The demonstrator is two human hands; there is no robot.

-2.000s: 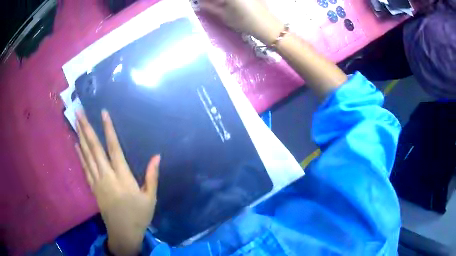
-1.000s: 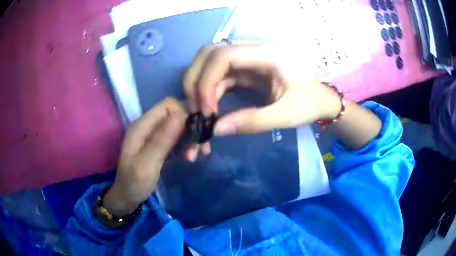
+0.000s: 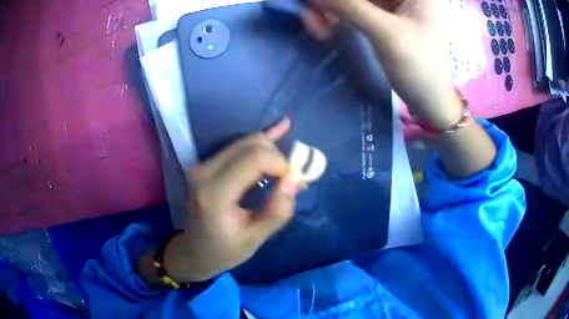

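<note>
A dark grey-blue tablet back cover (image 3: 249,81) lies on white sheets (image 3: 407,205) in front of me, its round camera area (image 3: 209,38) at the upper left and small print near the right edge. My left hand (image 3: 240,199) is above the cover and pinches a small cream round piece with a dark slot (image 3: 307,161) between thumb and fingertips. My right hand (image 3: 399,50) is blurred over the cover's upper right. A dark blurred shape shows at its fingertips, and I cannot tell whether it is held.
Black discs (image 3: 502,46) lie in rows on the pink mat (image 3: 68,118) at the upper right. Dark panels with white sheets (image 3: 549,43) are stacked at the far right. A purple sleeve (image 3: 554,140) shows at the right edge. Clear plastic (image 3: 34,261) lies at the lower left.
My hands have parted. The black piece that was between them is no longer there. My left hand now pinches the cream piece, and my right hand has moved up and right.
</note>
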